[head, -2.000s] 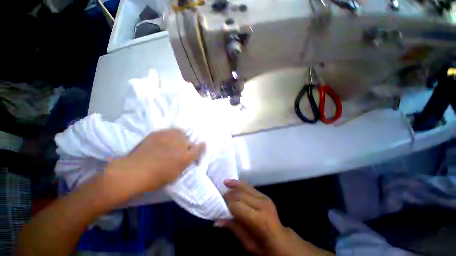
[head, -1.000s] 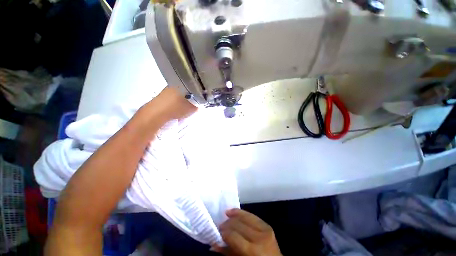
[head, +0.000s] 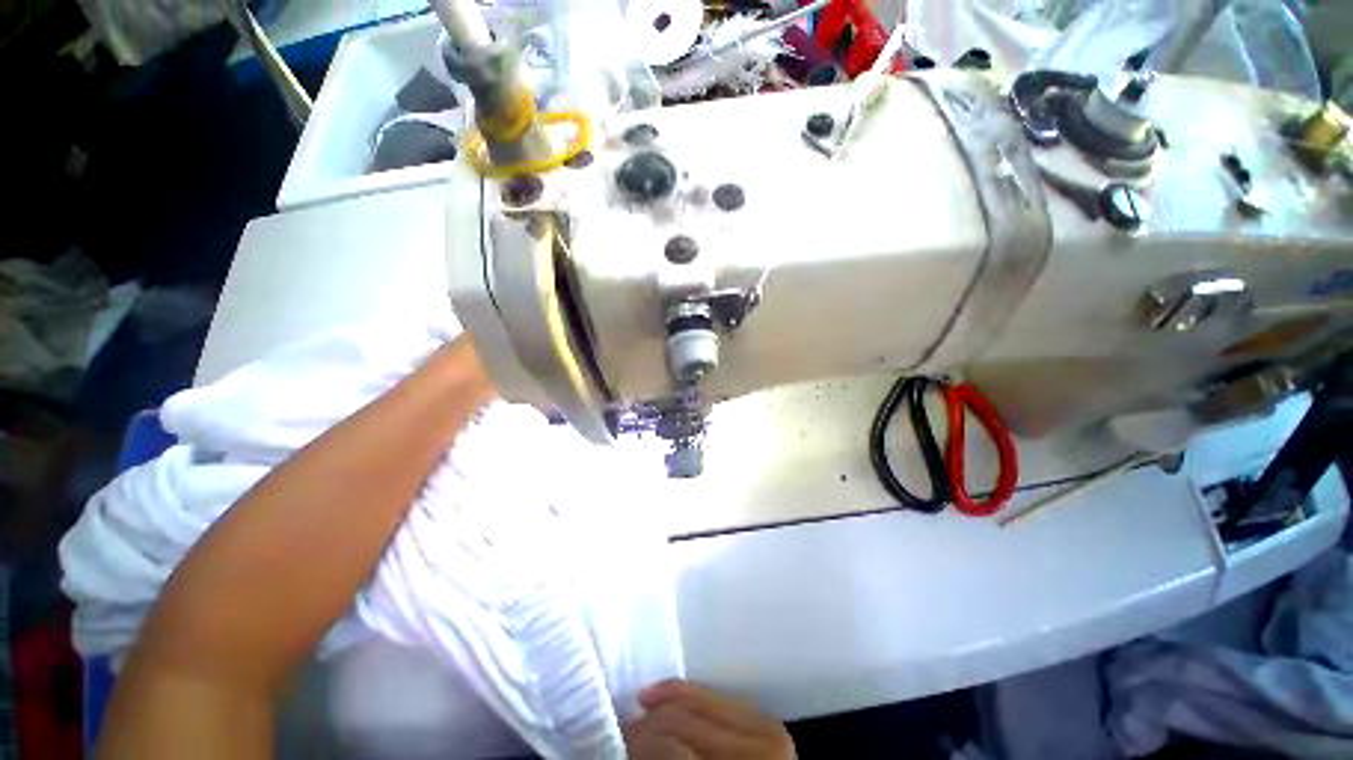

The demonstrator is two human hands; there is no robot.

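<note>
A white garment piece (head: 490, 549) lies bunched on the table's left part and hangs over its front edge. The sewing machine head (head: 831, 223) stands above it. The presser foot (head: 684, 453) is just right of the cloth. My left forearm crosses the cloth; my left hand (head: 472, 364) goes behind the left end of the head, its fingers hidden. My right hand (head: 705, 725), cut off by the bottom edge, holds the cloth's gathered lower edge at the table front.
Scissors with black and red loops (head: 947, 446) lie right of the needle, beside a thin tan stick (head: 1083, 487). A white supply tray (head: 319, 156) with spools and bags is behind the head. A blue crate (head: 144, 440) shows at left. Grey cloth (head: 1246, 690) is at lower right.
My left hand has moved from on top of the cloth to behind the machine's left end. My right hand still holds the edge. The view has shifted, showing more of the machine's top.
</note>
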